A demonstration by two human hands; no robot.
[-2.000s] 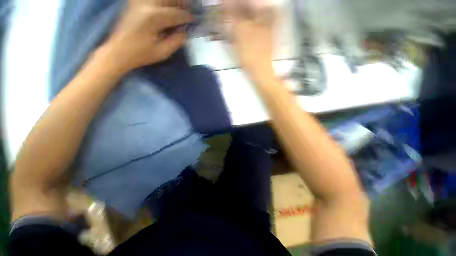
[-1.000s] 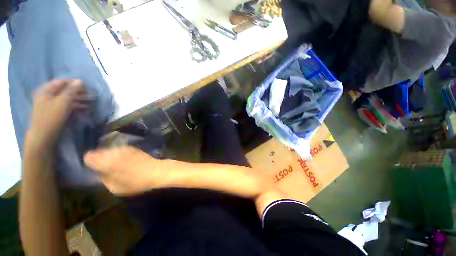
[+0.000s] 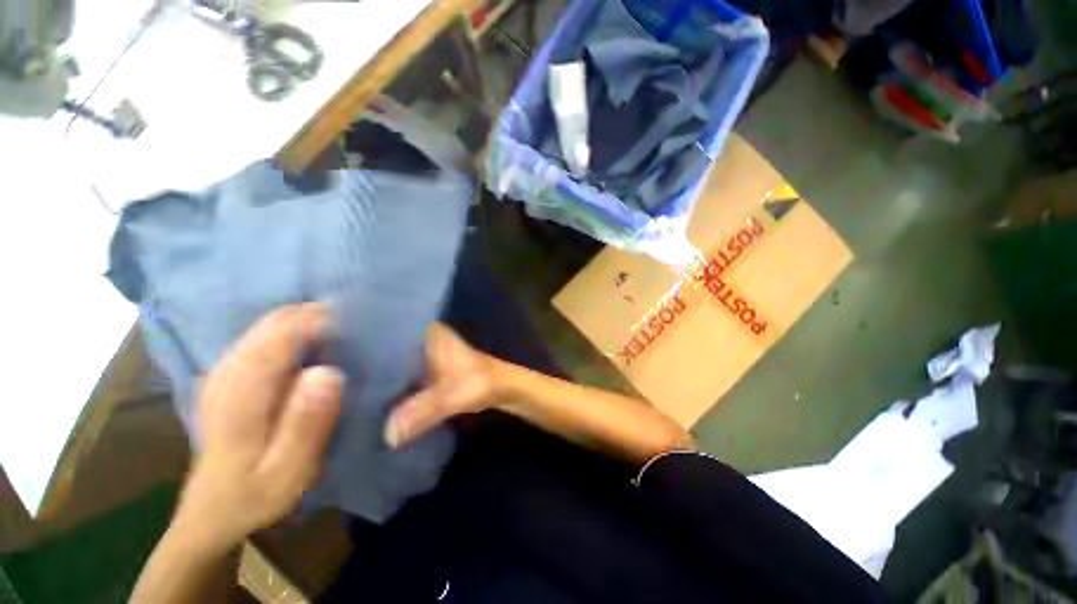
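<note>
A blue-grey garment piece (image 3: 378, 254) hangs in front of me, over the table's edge and above my lap. My left hand (image 3: 266, 413) lies on its near left side, fingers bent and thumb on top, gripping the cloth. My right hand (image 3: 443, 383) is at its right edge, thumb on the near face and the fingers hidden behind the cloth. The cloth's far left end is bunched over the white table (image 3: 53, 254).
Fabric shears (image 3: 281, 59) lie on the table at top left, with metal machine parts (image 3: 112, 116) left of them. A plastic-lined blue bin (image 3: 738, 77) with blue-grey pieces stands beyond a cardboard box (image 3: 709, 307). White sheets (image 3: 874, 472) lie on the green floor at right.
The view has shifted, with the shears and bin now farther up and left. The cloth has come off the table's left part and is held spread before me. My right hand has moved to its right edge.
</note>
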